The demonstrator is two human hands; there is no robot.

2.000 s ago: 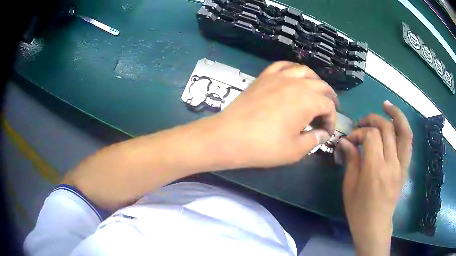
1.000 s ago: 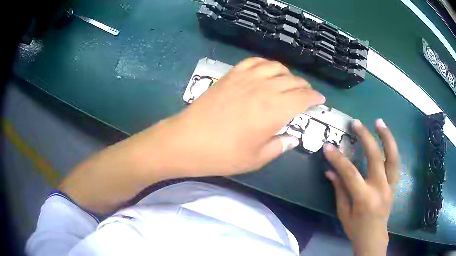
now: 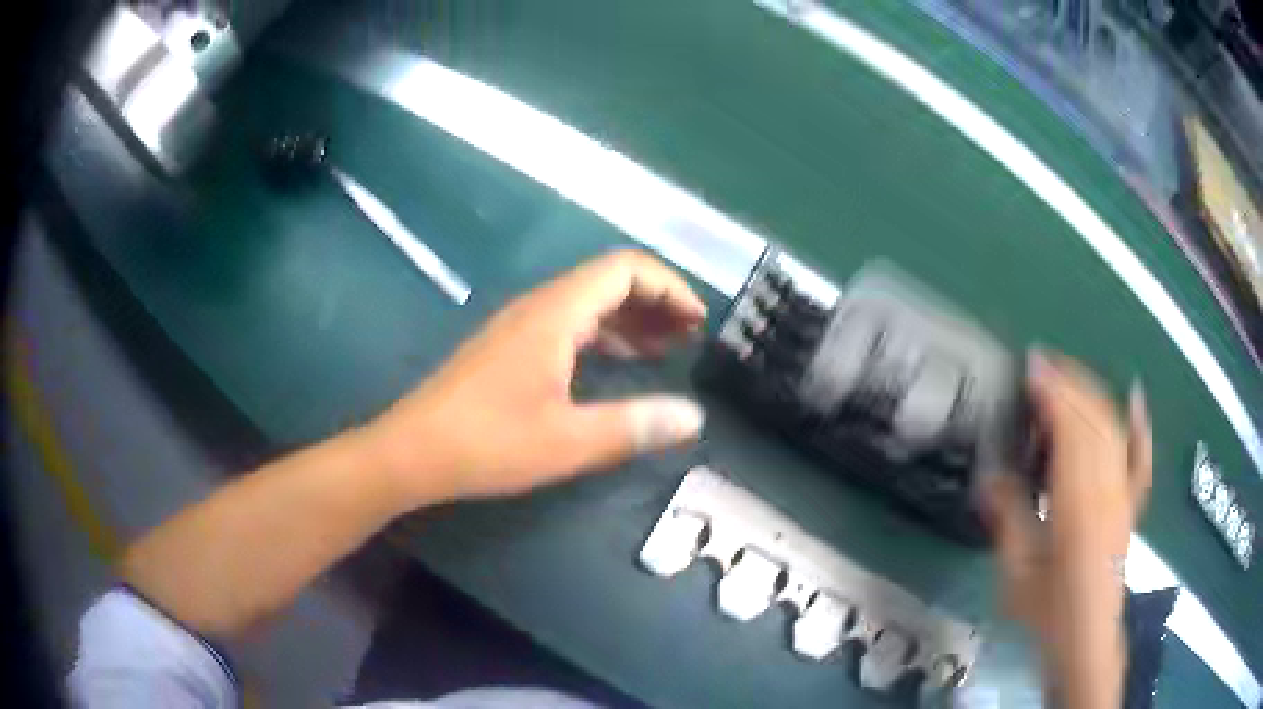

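Note:
A silver metal housing (image 3: 796,575) with scalloped lobes lies on the green surface near me. A thick ridged black stack (image 3: 845,450) stands behind it. A blurred grey-black strip part (image 3: 921,363) is tilted over the top of the stack. My right hand (image 3: 1073,506), blurred, holds the strip's right end. My left hand (image 3: 589,381) is open and empty just left of the stack, thumb and fingers apart, with a whitish covering on the thumb tip.
A slim silver-white tool (image 3: 402,238) and a dark clump (image 3: 295,150) lie at left. A shiny metal block (image 3: 153,86) is far left. A small four-part unit (image 3: 1222,507) lies on the belt at right. A yellow-brown sheet (image 3: 1230,197) is far right. A dark part (image 3: 1148,640) shows beside my right wrist.
The view has shifted. Both hands have left the housing, which now lies uncovered. My left hand has opened beside the stack; my right hand has taken hold of a strip part over it.

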